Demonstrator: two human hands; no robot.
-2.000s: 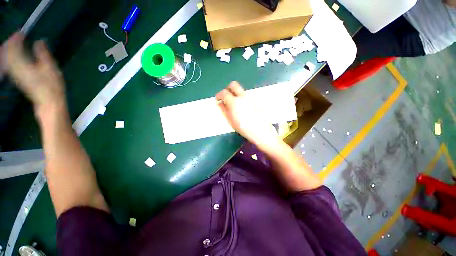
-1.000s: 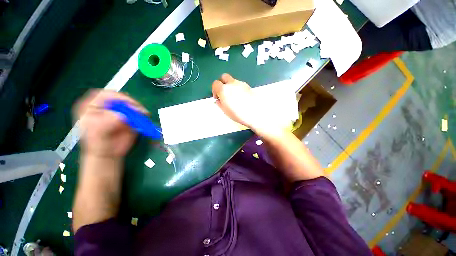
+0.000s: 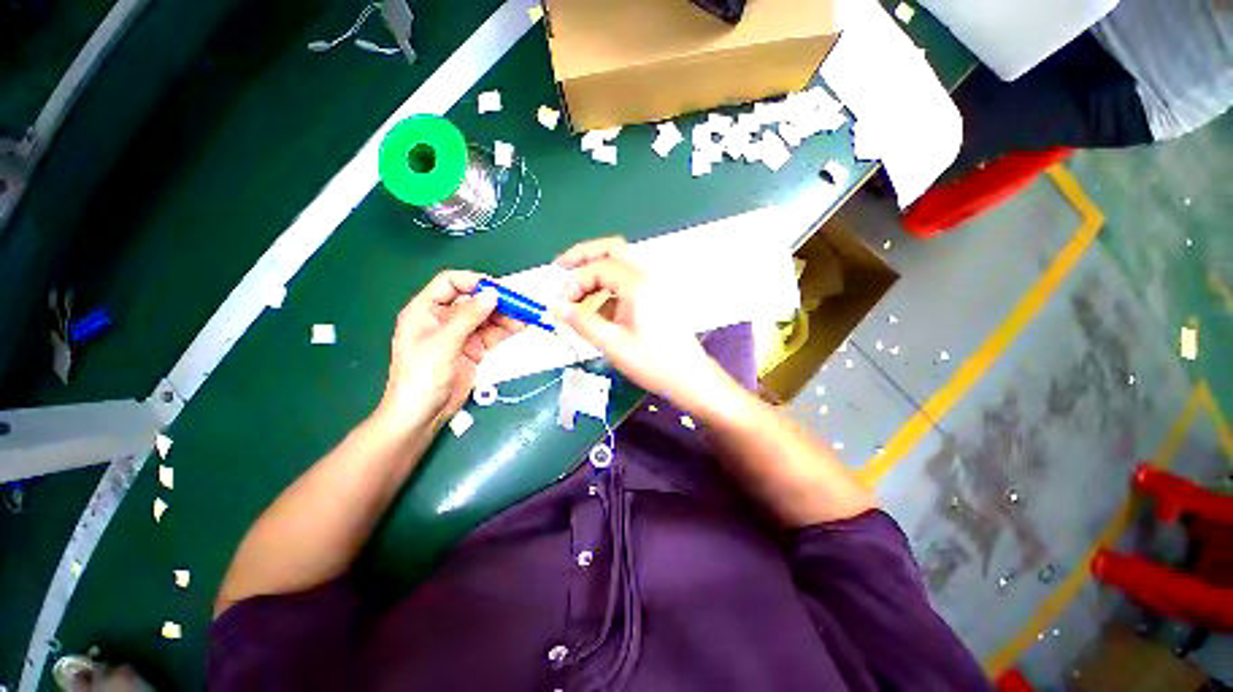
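Note:
My left hand (image 3: 440, 341) grips the left end of a blue battery cell (image 3: 518, 306). My right hand (image 3: 611, 308) has its thumb and fingers closed at the cell's right end; whether a small pad is between them cannot be told. Thin wires hang below to a small pale board (image 3: 584, 393) and two round end parts, one (image 3: 486, 395) to the left and one (image 3: 602, 456) in front of my purple shirt. The white adhesive pad sheet (image 3: 730, 264) lies under both hands, partly hidden.
A solder wire spool (image 3: 422, 160) with a green flange stands behind. A cardboard box (image 3: 696, 68) and scattered white squares (image 3: 764, 131) are at the back. A pale rail (image 3: 291, 257) runs along the left. An open box (image 3: 852, 304) sits below the right edge.
My left hand brought a blue cell with its wires from the left to the sheet. Both hands now meet at it. Units beyond the rail have shifted position.

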